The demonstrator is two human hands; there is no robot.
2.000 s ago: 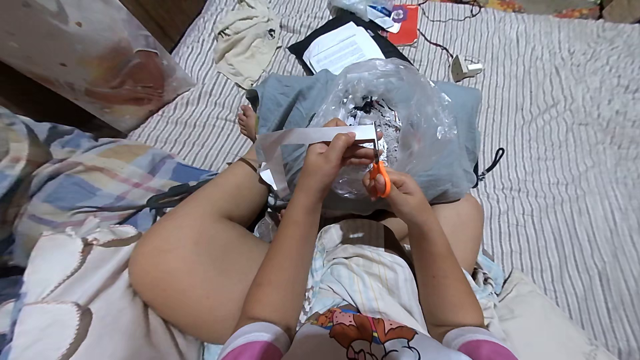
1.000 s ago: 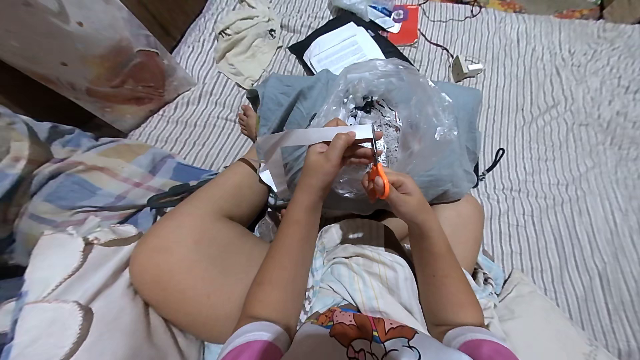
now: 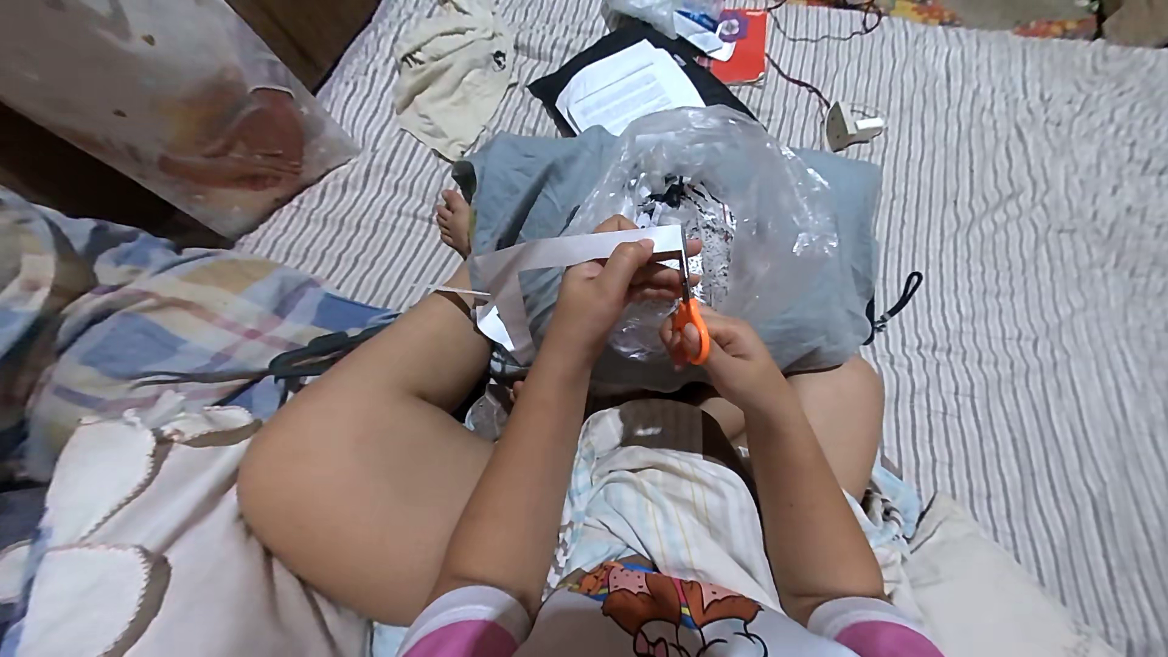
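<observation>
My left hand (image 3: 610,283) pinches a long white paper strip (image 3: 584,248) near its right end, and the strip's other end bends down over the grey-blue cloth (image 3: 525,196). Orange-handled scissors (image 3: 691,330) are in my right hand (image 3: 725,351), their blades upright at the strip's right end. Whether the blades are apart is hard to tell. Behind both hands, a clear plastic bag (image 3: 776,214) lies with its mouth open on the cloth over my lap, and small shredded paper pieces (image 3: 716,233) show inside it.
Beyond the cloth lie printed sheets (image 3: 630,87) on a black pouch (image 3: 557,82), a red booklet (image 3: 744,50) and a white power adapter (image 3: 849,126) with a cord. A beige cloth (image 3: 452,78) rests on the striped bedsheet (image 3: 1022,274). Plaid bedding (image 3: 182,319) is at the left.
</observation>
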